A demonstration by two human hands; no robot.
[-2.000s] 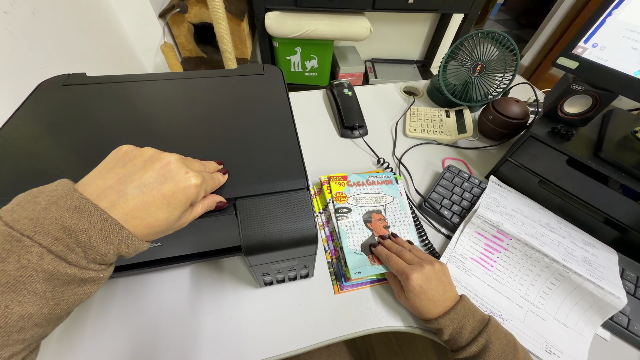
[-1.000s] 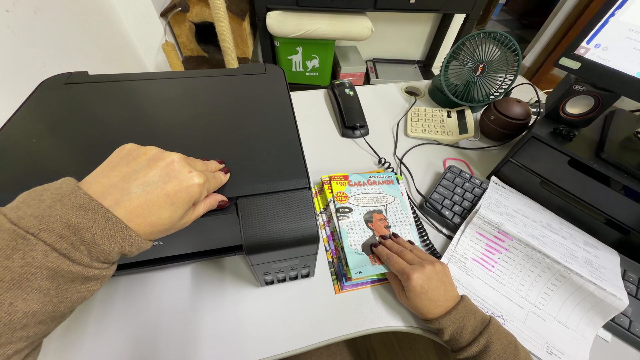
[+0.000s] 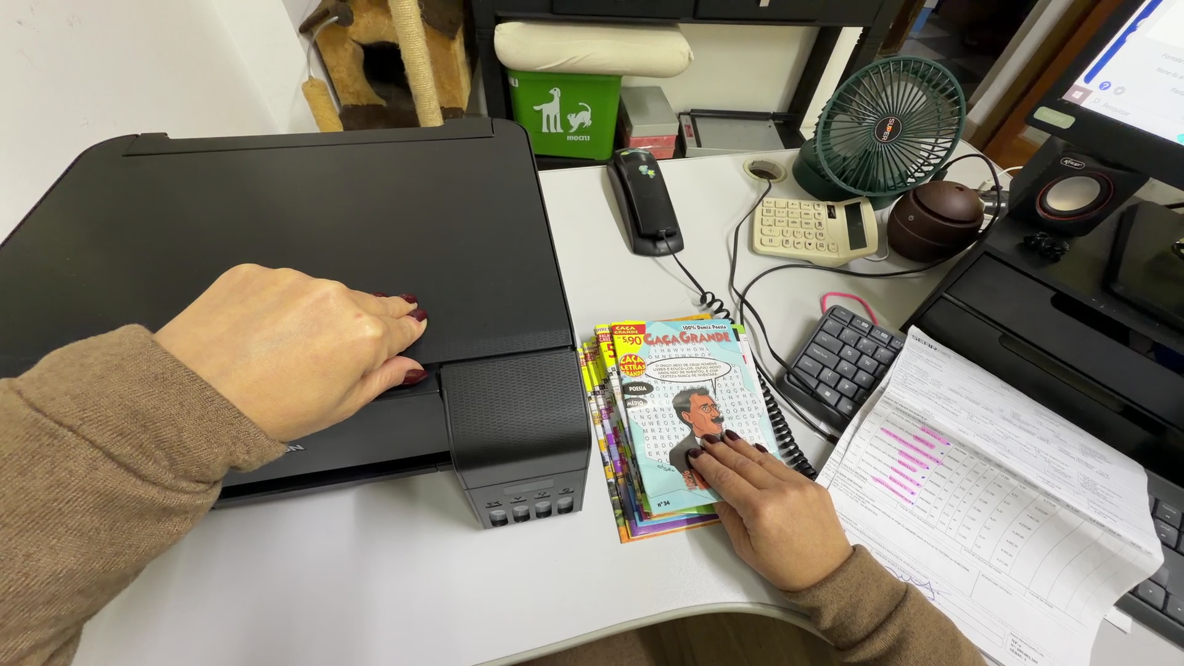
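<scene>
My left hand (image 3: 296, 351) lies palm down on the front part of the black printer's lid (image 3: 314, 213), its fingertips near the lid's front edge; it grips nothing. To the right of the printer, a stack of word-search magazines (image 3: 661, 462) lies on the white desk. My right hand (image 3: 763, 504) rests with its fingers on the lower right of the top magazine's light blue cover. The palm sides of both hands are hidden.
Behind the magazines are a black telephone handset (image 3: 646, 203) with a coiled cord, a calculator (image 3: 814, 228) and a green fan (image 3: 879, 129). A black keyboard (image 3: 842, 361), highlighted papers (image 3: 980, 518), a brown round device (image 3: 934, 222) and a speaker (image 3: 1073, 194) stand or lie at the right.
</scene>
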